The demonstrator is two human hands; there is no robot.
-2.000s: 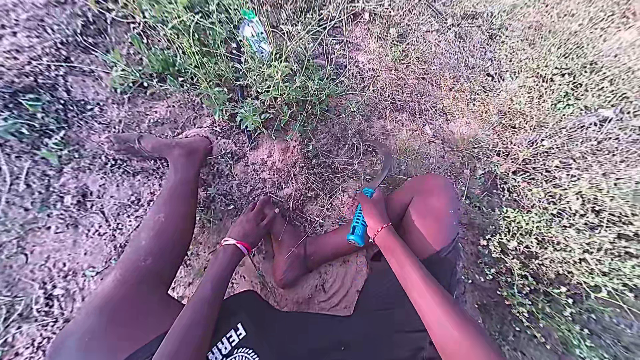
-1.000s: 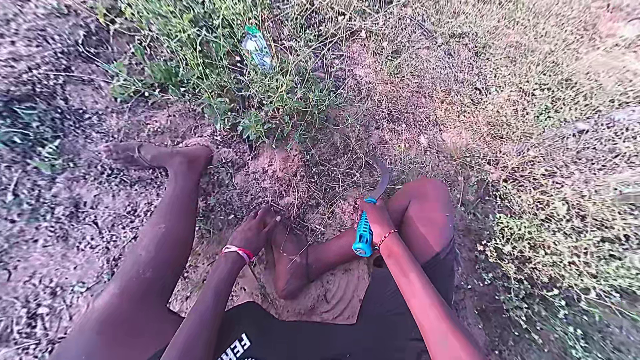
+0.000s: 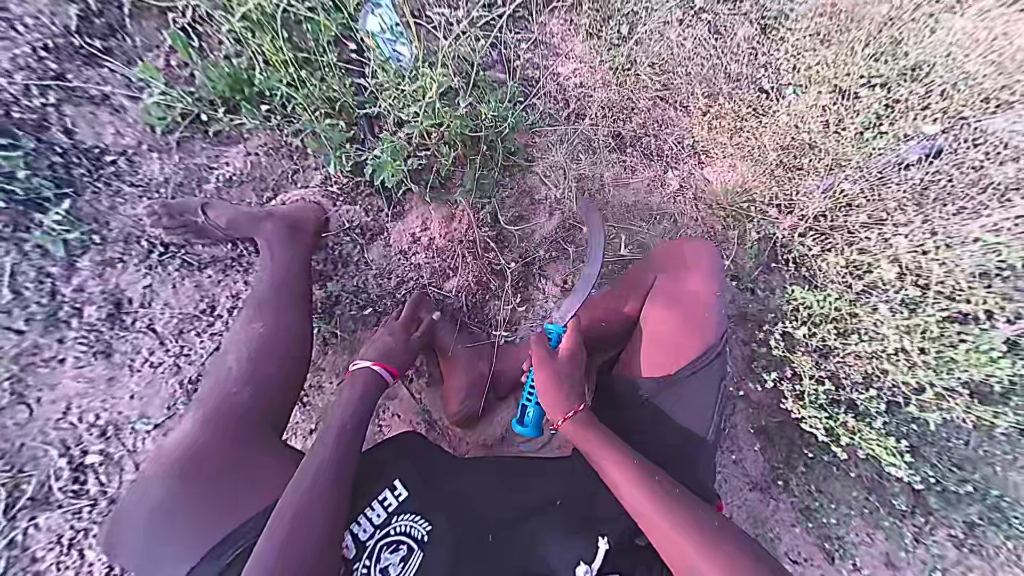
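My right hand (image 3: 560, 372) is closed around the blue plastic handle (image 3: 530, 404) of a sickle, above my bent right leg. The sickle's curved metal blade (image 3: 593, 256) points up and away over the soil, touching nothing that I can make out. My left hand (image 3: 398, 340), with a red and white band at the wrist, rests at the toes of my folded foot (image 3: 464, 376). Its fingers are bent and partly hidden, so whether they hold anything is unclear. Thin dry stems (image 3: 500, 320) lie just beyond the foot, between both hands.
Green weeds (image 3: 432, 120) grow ahead, with a clear plastic bottle (image 3: 388, 34) among them. My other foot (image 3: 200, 218) lies on bare soil at the left. Dry grass (image 3: 840, 96) and low leafy plants (image 3: 864, 368) cover the right side. A small reddish soil mound (image 3: 436, 236) sits in front.
My right hand has moved a little toward my left hand with the sickle, and its blade shows more fully. My left hand stays by the foot.
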